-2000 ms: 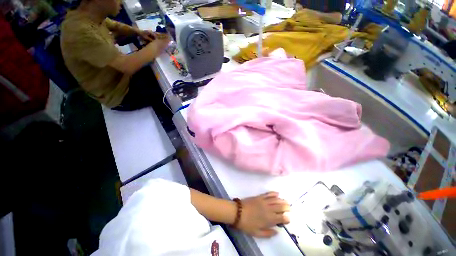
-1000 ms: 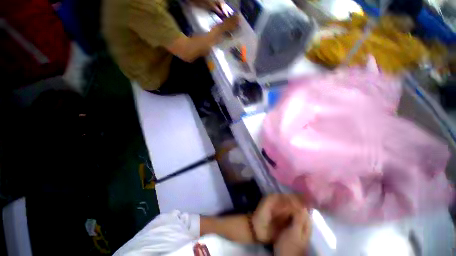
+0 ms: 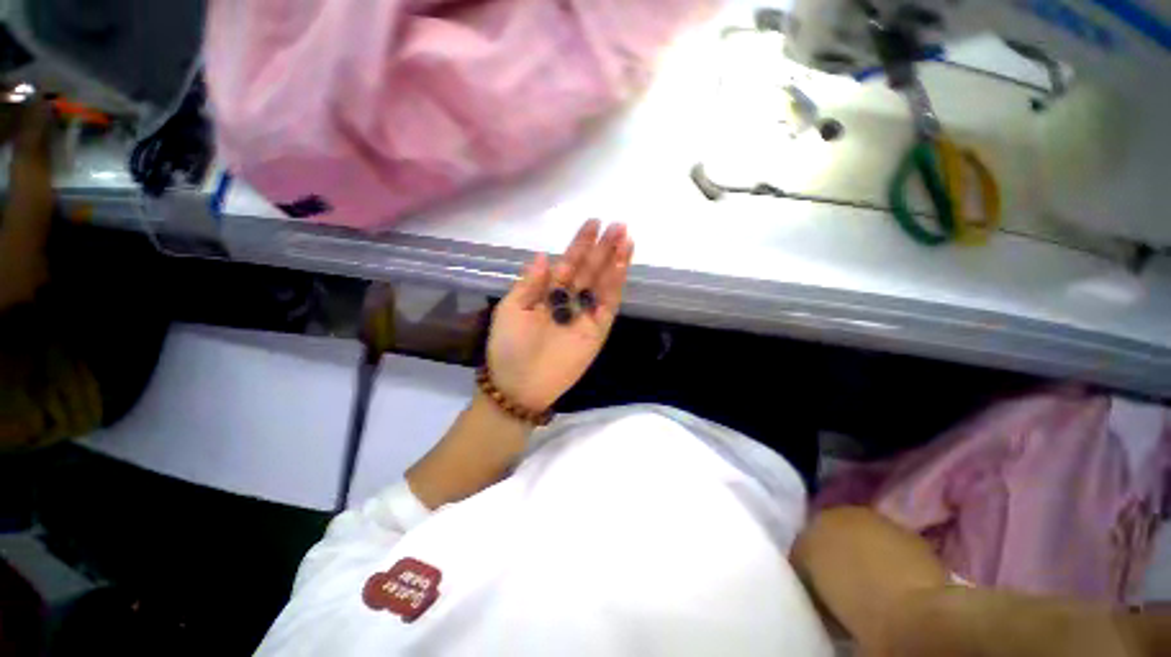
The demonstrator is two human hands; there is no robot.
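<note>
My left hand [image 3: 552,331] is palm up in front of the table edge, with a beaded bracelet at the wrist. A few small dark round pieces [image 3: 563,306], possibly buttons, lie on its palm by the finger bases. A bunched pink garment [image 3: 424,109] lies on the white table beyond it. My right forearm [image 3: 1014,622] runs out at the lower right, and my right hand is out of the picture. The sewing machine [image 3: 1092,141] is at the upper right, partly cut off. Snips with green and yellow loops [image 3: 948,193] lie on its bed.
The grey front table edge [image 3: 758,293] crosses the view. More pink cloth [image 3: 1027,494] is heaped below it at right. White benches [image 3: 238,411] are at lower left. Another person's arm [image 3: 26,212] shows at the left edge, near black cables [image 3: 173,152].
The view has swung towards the table front and the machine. My hands were together and blurred a second ago; now my left is turned up with dark pieces showing, and my right is out of view.
</note>
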